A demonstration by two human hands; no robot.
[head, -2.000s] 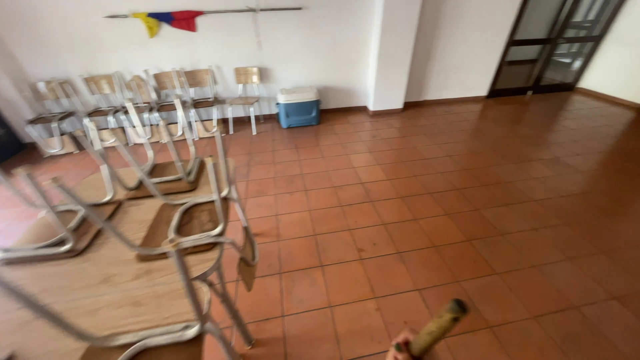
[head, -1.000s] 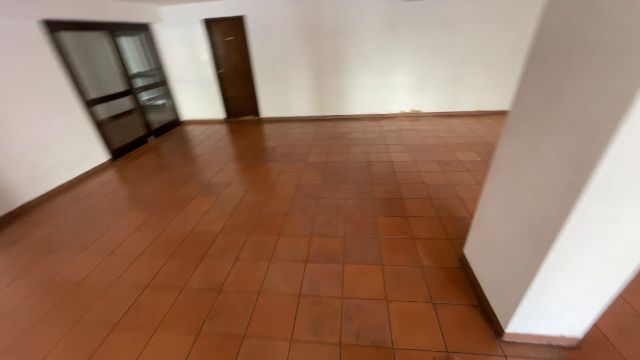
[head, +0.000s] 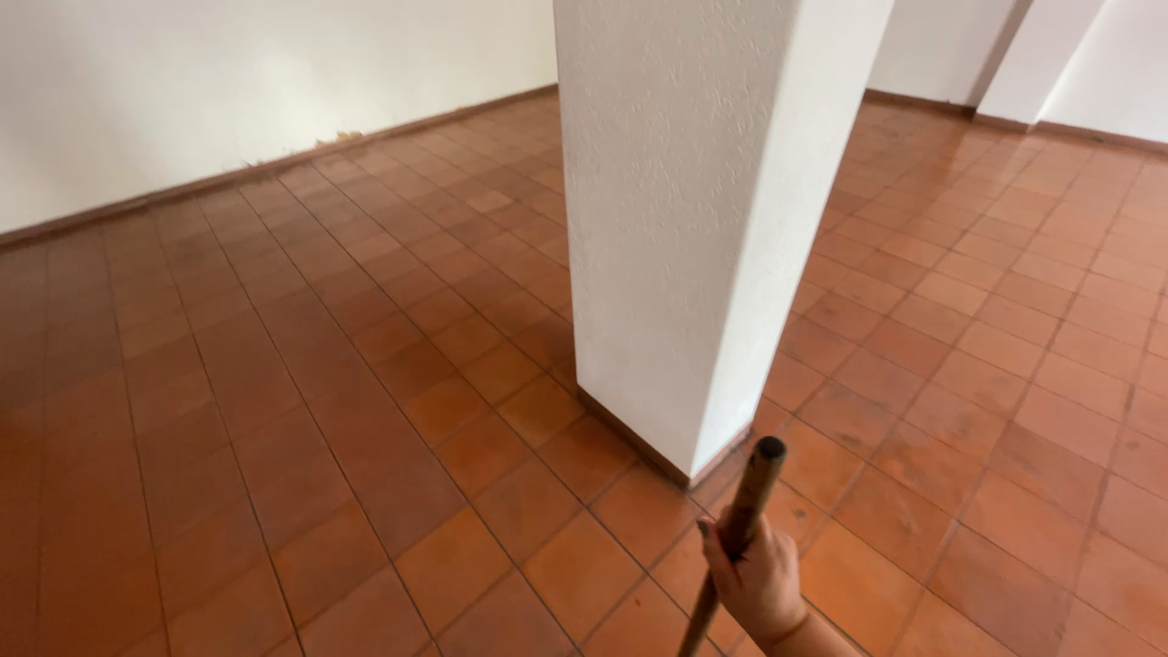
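My right hand [head: 762, 579] is at the bottom, right of the middle, its fingers closed around a brown pole [head: 754, 493]. The pole is tilted, its hollow top end just above my hand and its lower part running down out of the frame. What is at its lower end is hidden. Just beyond the pole's top stands the base of a white square pillar [head: 671, 228]. My left hand is not in view.
Reddish-brown tiles cover the floor [head: 365, 438] on both sides of the pillar. A white wall [head: 274, 73] with a dark red skirting and a damaged patch low down runs at the left. Another white wall [head: 1127, 64] stands at the far right.
The view has swung far to the right, away from the stacked chairs, tables and doors. My hand and the pole, absent from the view one second ago, show again at the bottom.
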